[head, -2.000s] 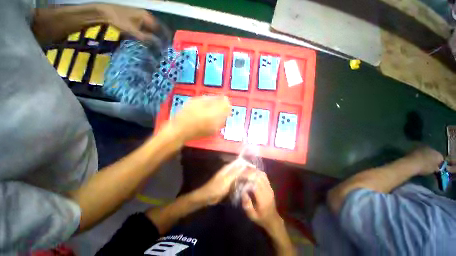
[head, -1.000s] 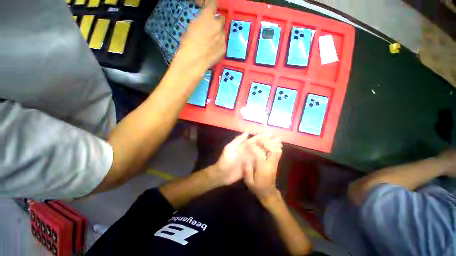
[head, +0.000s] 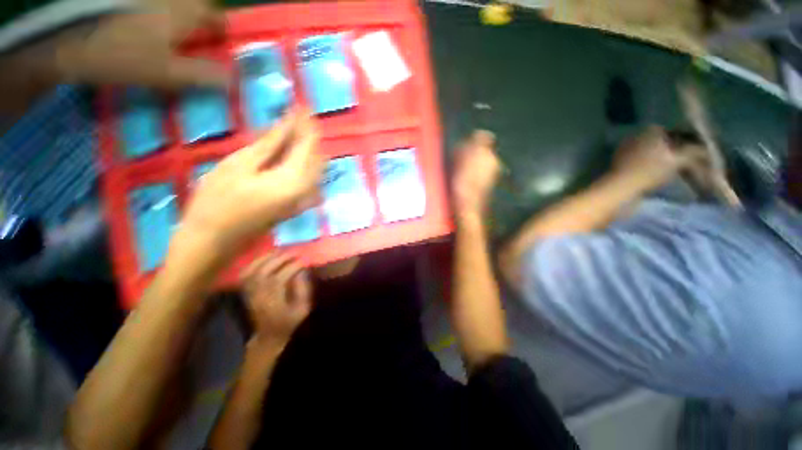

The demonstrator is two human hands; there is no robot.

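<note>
A red tray (head: 435, 132) holds light-blue phones (head: 328, 75) in two rows, and a white label (head: 382, 61) lies in its back right pocket. Everything is motion-blurred. My left hand (head: 277, 294), bare, is at the tray's front edge with fingers curled; whether it grips the rim or holds something is unclear. My right hand (head: 476, 171), bare, is just beyond the tray's right side over the dark-green bench, fingers bunched. I cannot tell whether it holds anything.
A left-hand neighbour's hand (head: 255, 185) reaches over the tray, and another blurred arm (head: 114, 61) crosses its back left. A blue-dotted sheet (head: 53, 145) is at far left. A neighbour in a blue sleeve (head: 651, 281) works at right. A yellow piece (head: 497, 13) lies at the back.
My hands, together in front of the tray before, are apart: left at its front edge, right beyond its right side. The neighbour's hand is now over the phones. The view has shifted right.
</note>
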